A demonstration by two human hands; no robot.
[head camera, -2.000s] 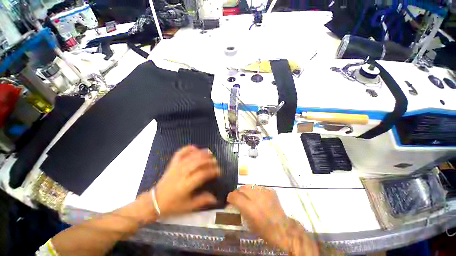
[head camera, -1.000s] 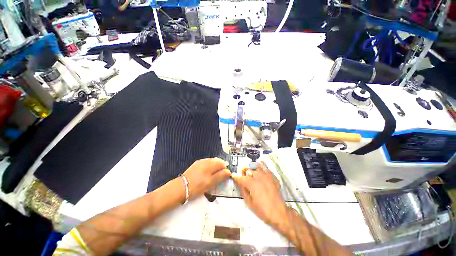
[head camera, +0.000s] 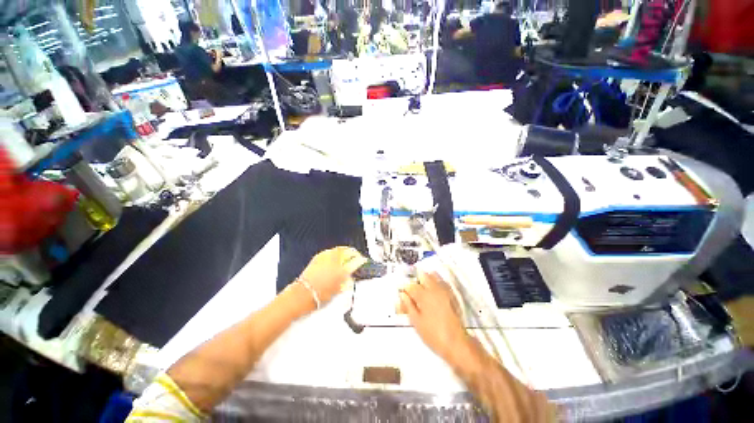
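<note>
A black finely striped garment panel (head camera: 318, 216) lies left of the needle on the white table, with a long part stretching to the lower left. My left hand (head camera: 332, 271) holds the edge of the black fabric close to the presser foot (head camera: 405, 252). A narrow dark end of fabric hangs below its fingers. My right hand (head camera: 430, 302) rests on the machine bed just right of the needle area, fingers bent; whether it pinches anything is hidden. The white sewing machine (head camera: 496, 198) has a blue trim line.
Black labels (head camera: 514, 279) lie on the bed right of my right hand. A clear plastic bag (head camera: 649, 335) lies at the right table edge. Black strips (head camera: 441, 202) drape over the machine head. A red bag (head camera: 33, 202) hangs at left. People sit at stations behind.
The view has tilted up, showing more of the room. Both hands went from the panel's near edge to the needle area. Since then they have moved slightly apart, my left hand keeping the fabric.
</note>
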